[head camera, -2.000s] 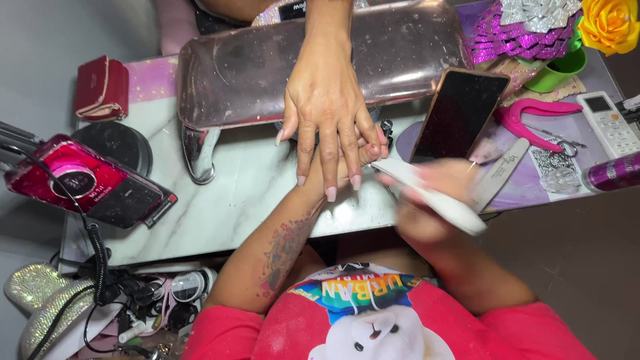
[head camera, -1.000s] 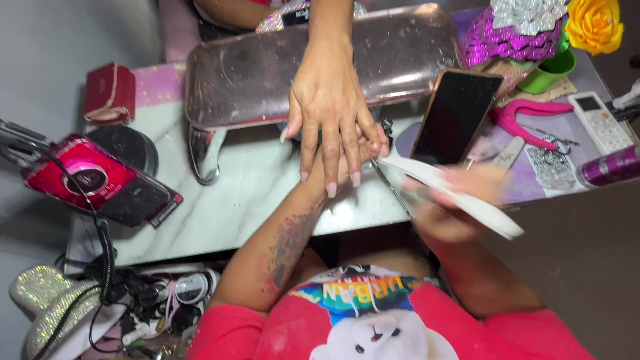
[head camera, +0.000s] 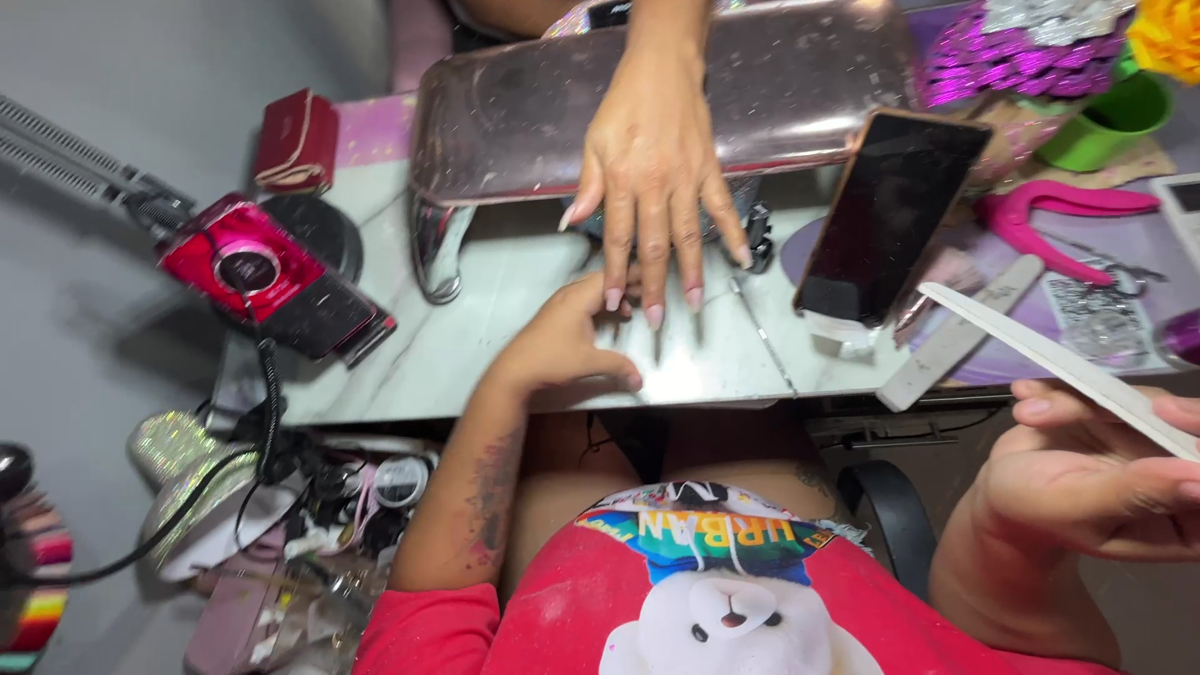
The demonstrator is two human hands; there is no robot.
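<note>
My right hand (head camera: 1092, 469) holds a white nail file (head camera: 1059, 366) off the table's right front edge. Another person's hand (head camera: 652, 202), with long pale pink nails, extends palm down over the marble-look tabletop (head camera: 506, 272). Below its fingertips is my left hand (head camera: 572, 342), resting near the front edge with thumb apart; its other fingers are partly hidden, and no object shows in it. A thin metal tool (head camera: 764, 337) lies to the right of the hands. A second, grey nail file (head camera: 961, 333) lies farther right.
A glossy arm rest (head camera: 525, 112) spans the back. A leaning phone (head camera: 886, 216) and pink pliers-like tool (head camera: 1041, 216) are at right, near a green cup (head camera: 1106, 122). At left are a red phone (head camera: 248, 267) on an arm and a red wallet (head camera: 298, 141).
My right hand has moved right with the white file, away from the other person's fingers. My left hand has drawn back from that hand, its thumb now apart.
</note>
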